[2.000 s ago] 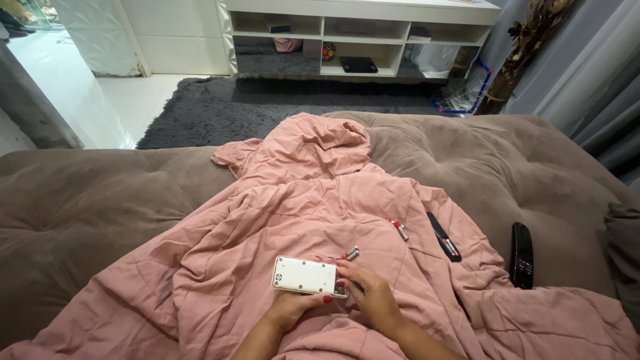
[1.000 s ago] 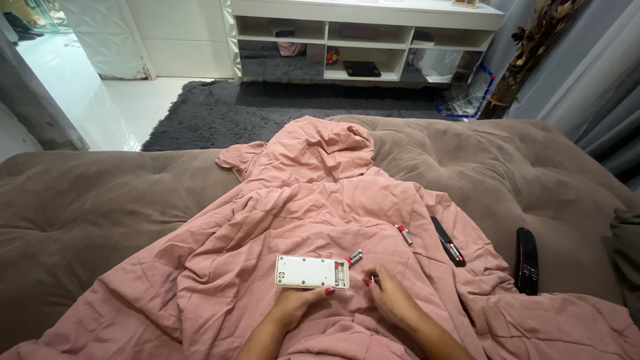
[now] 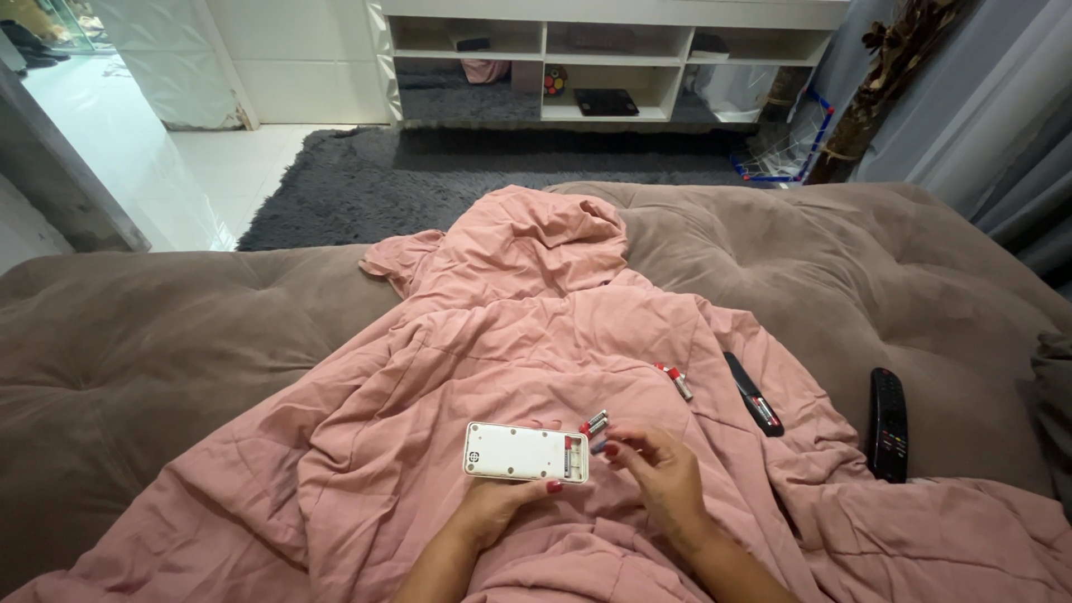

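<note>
My left hand (image 3: 502,502) holds a white handheld electronic device (image 3: 515,452) from below, its back facing up. The battery compartment (image 3: 574,457) at its right end is uncovered, with a battery in one side of it. Just right of the compartment, my right hand (image 3: 657,477) pinches a small dark cylindrical battery (image 3: 600,447) between thumb and fingers. Red and silver batteries (image 3: 595,423) lie on the pink blanket (image 3: 536,335) right behind the device, and more loose batteries (image 3: 677,382) rest farther right. A black remote control (image 3: 752,395) has its battery compartment exposed, with batteries inside.
Another black remote control (image 3: 888,425) lies at the right on the brown tufted sofa (image 3: 804,260). Blanket folds surround my hands. Beyond the sofa are a dark shaggy rug (image 3: 343,184) and a white TV cabinet (image 3: 611,52).
The device's compartment end, covered by my right hand two seconds ago, now shows. My right hand moved off to the right, and a battery is now visible in its fingertips.
</note>
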